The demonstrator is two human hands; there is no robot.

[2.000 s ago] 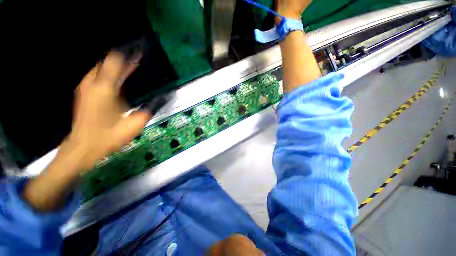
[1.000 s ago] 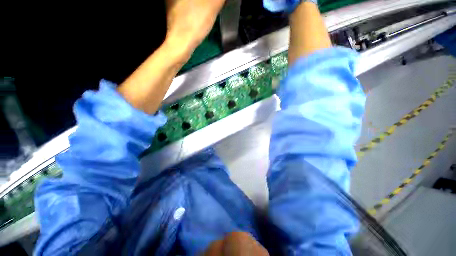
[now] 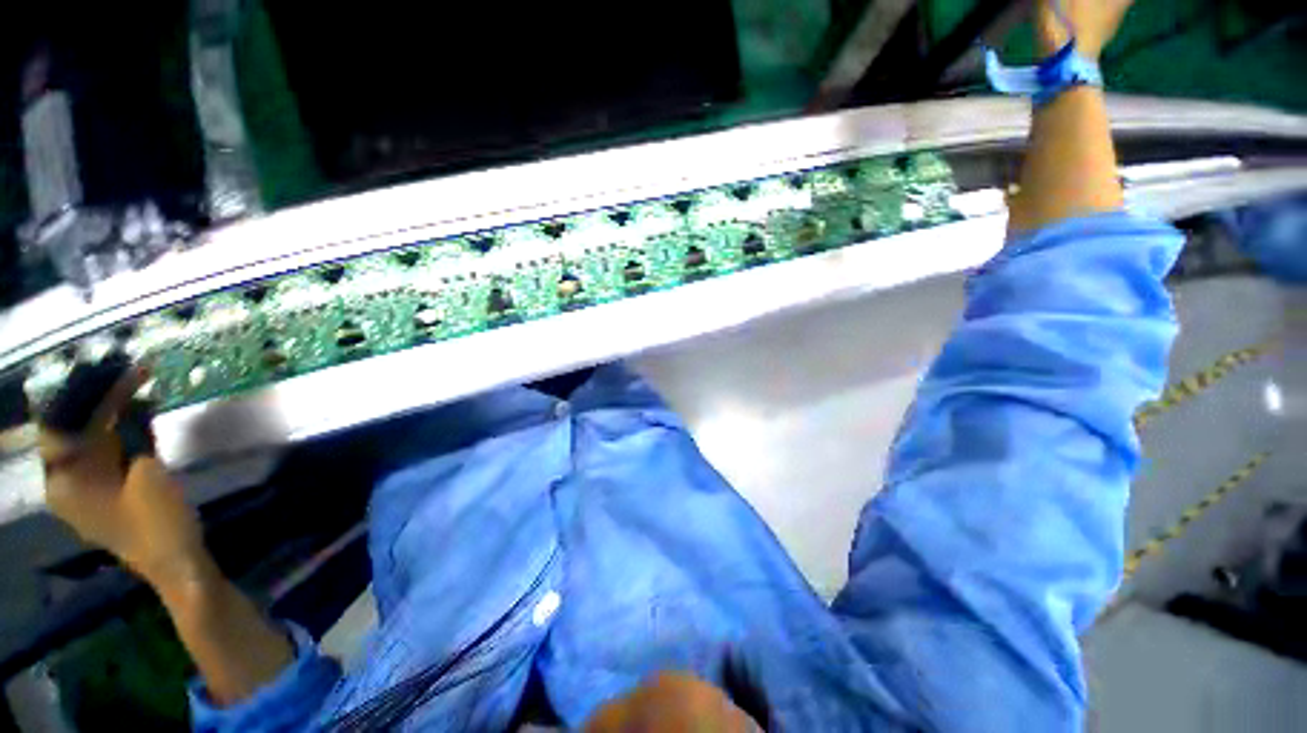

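Note:
A long green PCB panel (image 3: 495, 279) lies between the two pale rails of the conveyor, with a row of dark notches along it. My left hand (image 3: 115, 480) is at the panel's left end, its black-covered fingertips over the boards; whether they pinch anything is hidden. My right hand (image 3: 1085, 20) is beyond the far rail at the top right, mostly cut off by the picture's edge, so its fingers do not show. A light blue wrist strap (image 3: 1064, 72) is on that wrist.
The far conveyor rail (image 3: 573, 169) and near rail (image 3: 616, 334) bend across the view. A black bin (image 3: 502, 79) lies beyond the far rail. A shiny transparent clump (image 3: 122, 244) is at the left. Yellow-black tape (image 3: 1197, 494) marks the floor at right.
My left hand has come back from beyond the far rail to the panel's left end. My right arm now appears farther right. The view has shifted, and more of the panel shows.

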